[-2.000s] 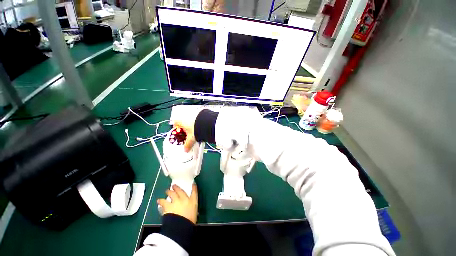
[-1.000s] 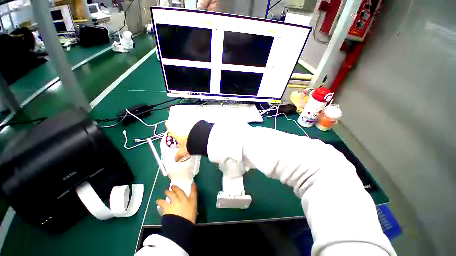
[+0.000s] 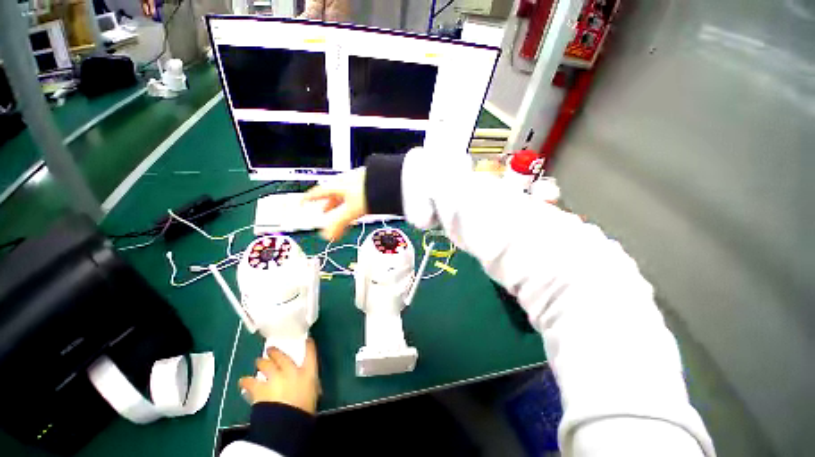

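Observation:
Two white security cameras stand side by side on the green bench. The left camera (image 3: 279, 286) shows a ring of reddish LEDs on its round head. My left hand (image 3: 284, 379) holds the lower end of this camera. The right camera (image 3: 385, 294) also shows a reddish LED ring, and its square base faces me. My right hand (image 3: 341, 203) is raised behind and above the two camera heads, off both, with its fingers apart and nothing visible in it.
A monitor (image 3: 340, 114) with four dark panes stands behind a white keyboard (image 3: 284, 214). A black label printer (image 3: 80, 330) with a curling label strip (image 3: 170, 386) is at left. A red-topped bottle (image 3: 525, 164) is partly hidden by my right sleeve. White cables lie behind the cameras.
My right hand has left the left camera's head and moved back and to the right. Both LED rings now show. The view has shifted, so the bench things appear further left.

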